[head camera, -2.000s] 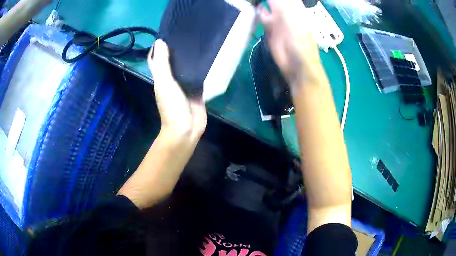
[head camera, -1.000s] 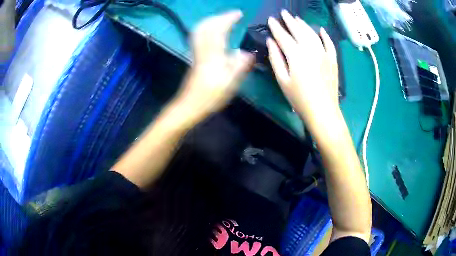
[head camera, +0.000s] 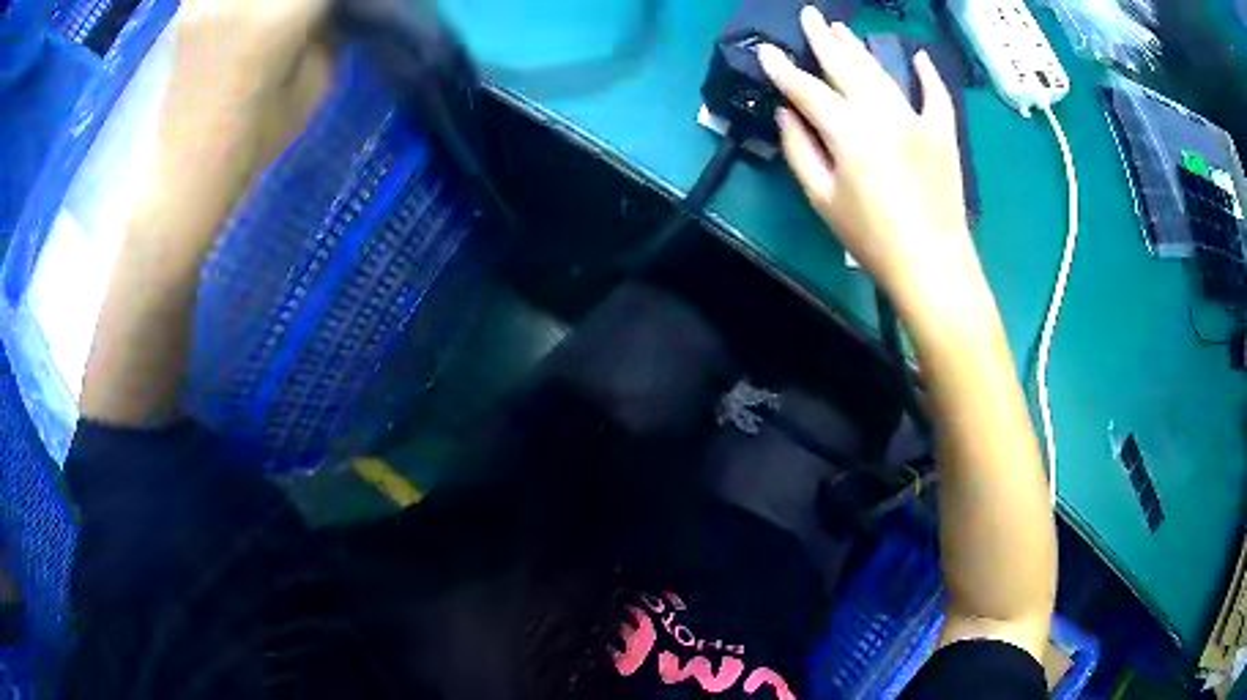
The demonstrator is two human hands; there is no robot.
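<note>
A black angular unit (head camera: 740, 79) with a white edge lies on the green bench at top centre. My right hand (head camera: 875, 157) is over it, fingers spread across its top; the hand hides much of it. A thick black cord (head camera: 714, 175) leaves its near end and hangs over the bench edge. My left hand (head camera: 267, 48) is at the top left, blurred and partly cut off by the frame. It holds blurred black cord (head camera: 404, 62) above the blue crate. Another dark unit (head camera: 896, 62) shows partly behind my right hand.
A blue crate (head camera: 322, 294) with a clear liner stands at left. On the bench are a white power strip (head camera: 1009, 52) with a white cord, a clear bag of black squares (head camera: 1169, 171), loose black squares (head camera: 1141, 481) and clear bags (head camera: 1101, 28). Cardboard (head camera: 1227, 615) and another blue crate (head camera: 875, 615) are lower right.
The black unit has gone from my raised hands onto the bench. My left hand has moved left, away from the unit, and taken hold of cord. My right hand stays over the unit.
</note>
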